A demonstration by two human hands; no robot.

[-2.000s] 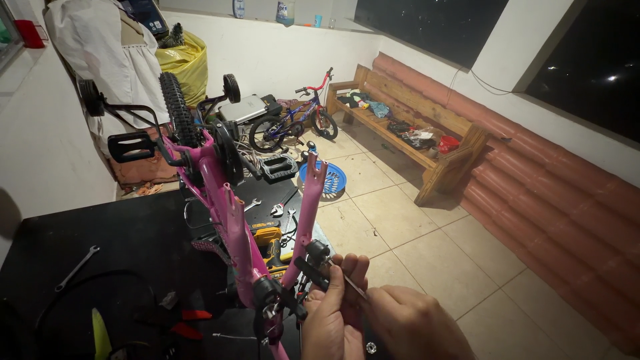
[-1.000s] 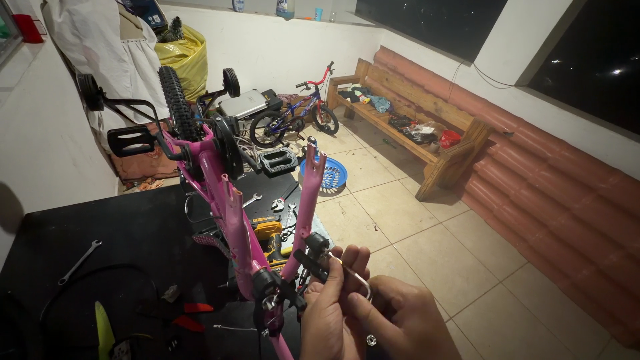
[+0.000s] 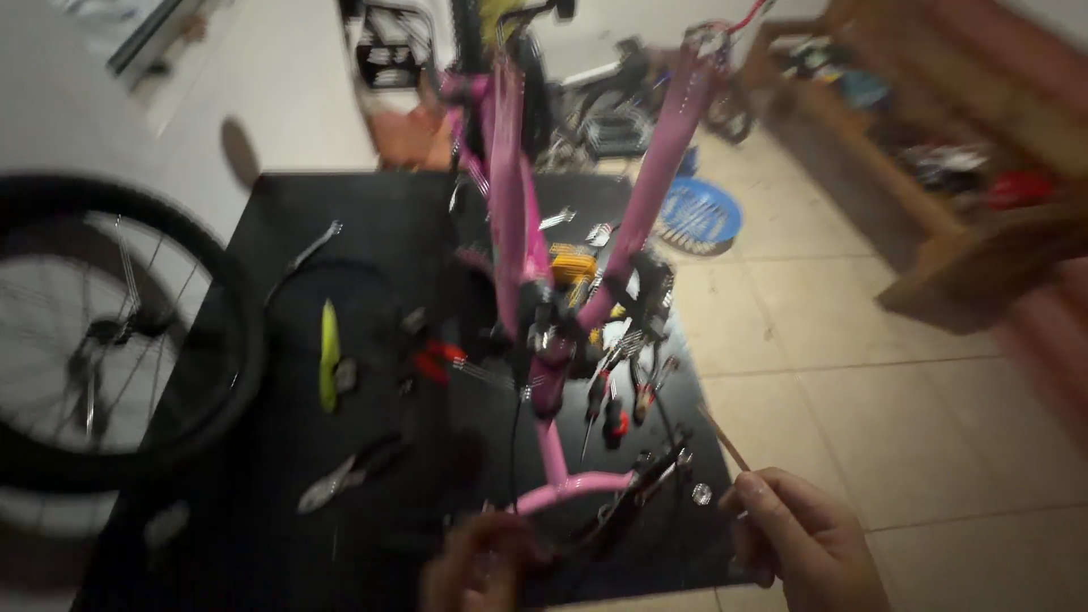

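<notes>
A pink bicycle frame stands upside down on the black table, its fork pointing up and its pink handlebar low against the tabletop. My right hand, at the table's right edge, pinches a thin rod-like piece. Blurred at the bottom, my left hand is near the handlebar's left end; whether it holds anything is unclear. Pliers, a wrench, red-handled pliers and several screwdrivers lie about the frame. A small round metal part is beside my right hand.
A spoked bicycle wheel fills the left side. A yellow-green tool or lever rests on the black table. Beyond the table are a blue plastic basket on the tiled floor and a wooden bench bearing assorted items.
My hands, together beside the fork before, are now apart, lower in view. The view has swung down and left, bringing in the wheel and handlebar.
</notes>
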